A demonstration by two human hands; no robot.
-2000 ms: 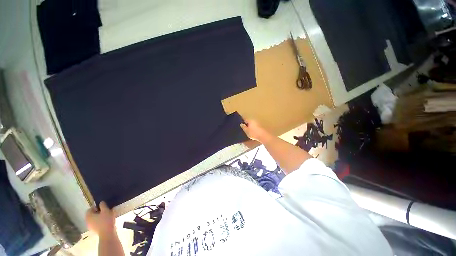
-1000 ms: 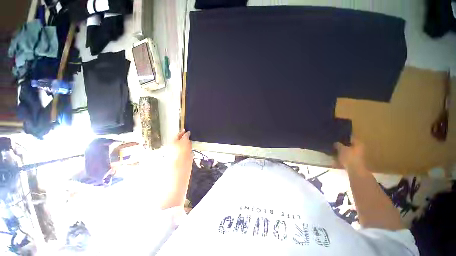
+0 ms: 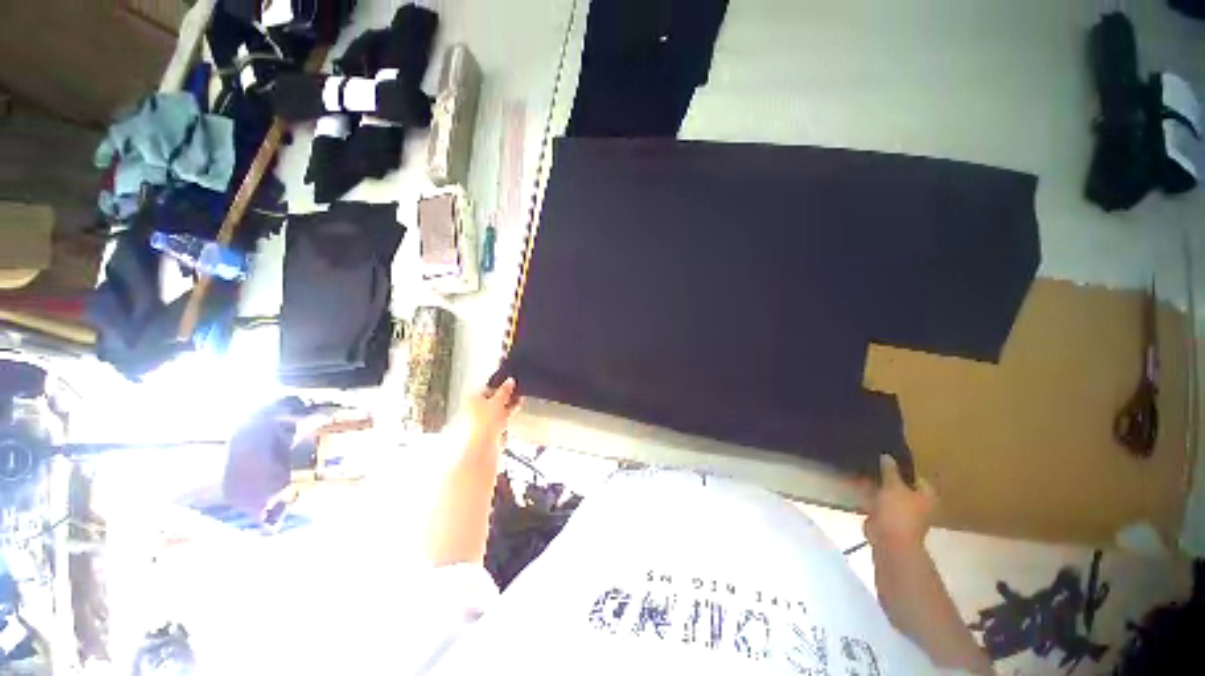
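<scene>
A large black fabric piece [image 3: 753,264] with a stepped notch at its lower right lies flat on the pale table. My left hand [image 3: 492,400] grips its near left corner. My right hand [image 3: 901,499] grips its near right corner, below the notch. Brown paper [image 3: 1057,436] shows to the right of the fabric. Fabric shears [image 3: 1139,396] lie on the brown paper at the right, with nothing holding them.
Another dark fabric piece [image 3: 641,66] lies beyond. Left are a boxed block [image 3: 441,238], wrapped bar [image 3: 428,370], teal tool [image 3: 489,248], folded dark cloth [image 3: 330,293] and black rolls [image 3: 357,95]. More rolls [image 3: 1121,119] lie far right. Scraps [image 3: 1044,614] are below the edge.
The view has swung left, then the work sits lower in it. Both hands still hold the near corners. The near right edge has drawn a little toward me.
</scene>
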